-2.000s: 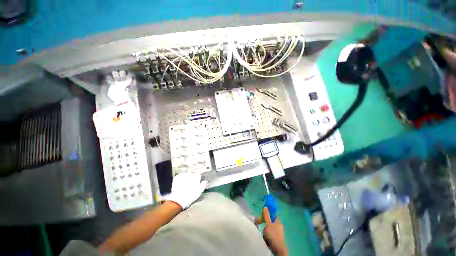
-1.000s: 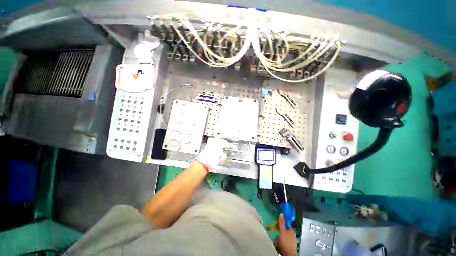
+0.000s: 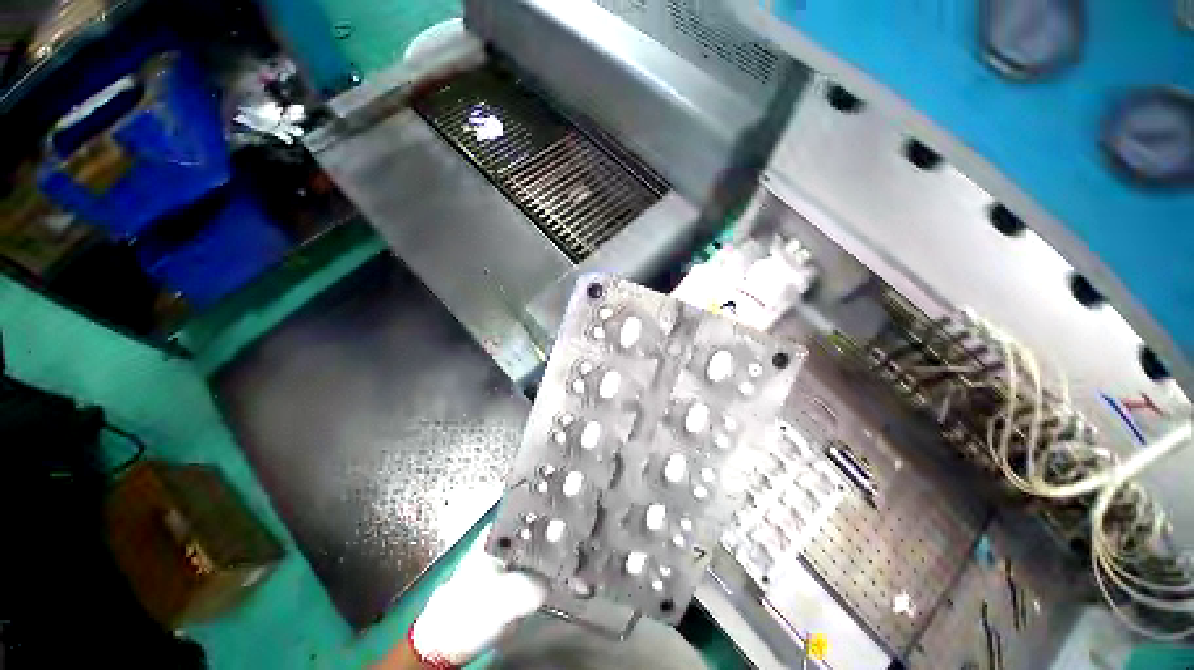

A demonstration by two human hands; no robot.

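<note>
My left hand [image 3: 478, 605], in a white knit glove with a red cuff, holds a silver mould plate [image 3: 629, 439] by its lower left corner. The plate is raised in front of me and tilted, with rows of rounded cavities and corner holes facing me. Another cavity plate [image 3: 786, 497] lies on the station behind its right edge. My right hand is not in view, and neither is the blue-handled tool.
A slatted bed [image 3: 563, 177] in a grey metal housing is at the top centre. The perforated station surface [image 3: 877, 563] and white tubes [image 3: 1034, 445] are at the right. Blue bins [image 3: 138, 151] are at the upper left, a cardboard box [image 3: 197, 537] at the lower left.
My view has swung left towards the slatted bed. My left hand has lifted a mould plate off the station. My right hand and the blue-handled tool have left the picture.
</note>
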